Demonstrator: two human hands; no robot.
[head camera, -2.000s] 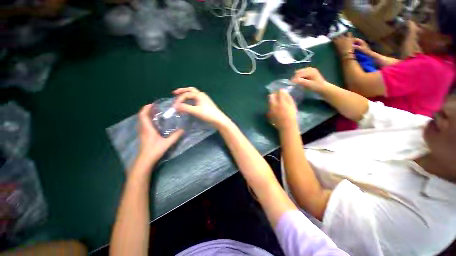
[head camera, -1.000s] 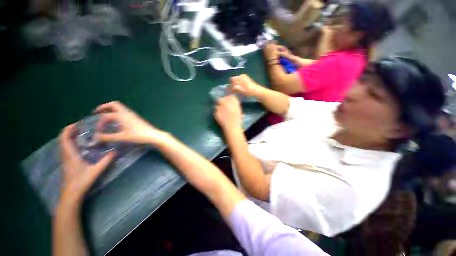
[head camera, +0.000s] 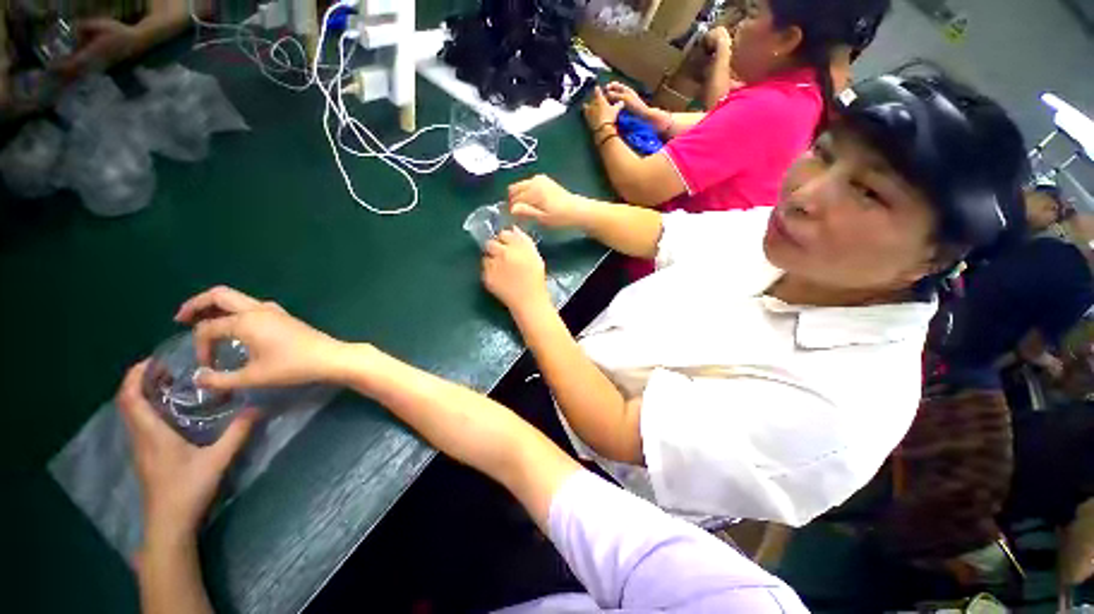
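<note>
A clear plastic round case (head camera: 192, 405) is held at the left of the view, above the dark green bench. My left hand (head camera: 174, 450) grips it from the near left side, with the thumb at its near edge. My right hand (head camera: 258, 342) is at its upper right rim, with thumb and fingers pinched at the case; what is between the fingertips is too small to tell. A greyish clear plastic bag (head camera: 90, 480) lies flat on the bench under my hands.
A person in white (head camera: 768, 372) sits close at the right, working on a clear cup (head camera: 486, 224). White cables (head camera: 360, 156), a power strip (head camera: 386, 48) and a black pile (head camera: 510, 50) lie beyond. Bagged cases (head camera: 108, 144) stand at the back left. A person in pink (head camera: 744, 156) holds something blue.
The view has swung right, so my hands and the case appear further left. Both hands still hold the case. The neighbour's face has come into view, turned towards me.
</note>
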